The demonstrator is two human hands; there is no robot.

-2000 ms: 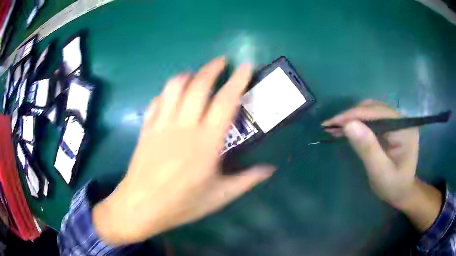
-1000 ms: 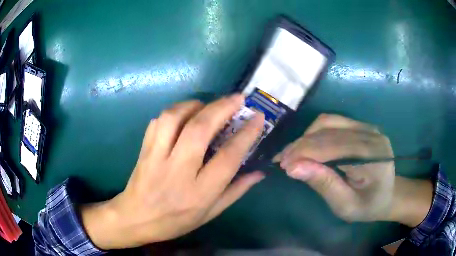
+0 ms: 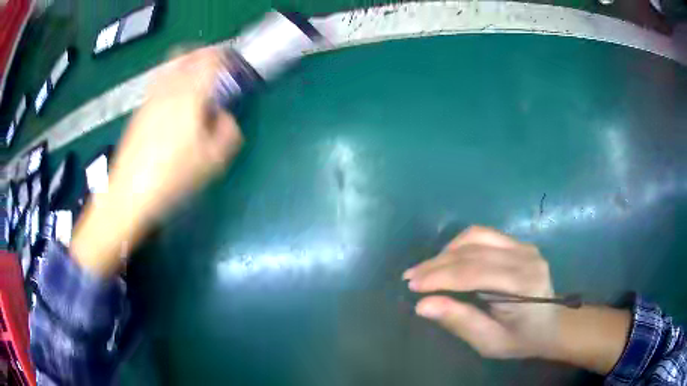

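My left hand (image 3: 169, 124) is blurred, at the upper left, shut on a half-assembled phone (image 3: 275, 45) held over the pale strip. The phone's whitish screen end points up and right; its keypad end is partly hidden by my fingers. My right hand (image 3: 482, 290) is at the lower right, shut on a thin black stick tool (image 3: 520, 298). The tool's tail sticks out to the right past my palm; its tip is hidden or blurred at my fingertips.
A loose pile of phones (image 3: 63, 226) lies at the left, partly behind my left arm. Other phones (image 3: 138, 25) lie beyond the pale strip (image 3: 452, 16). A red tray edge (image 3: 13, 309) shows at the far left. The green tabletop (image 3: 339, 203) is shiny.
My left hand has lifted the phone away from the middle to the upper left. My right hand stays low with the tool. The view has shifted, showing more of the pale strip.
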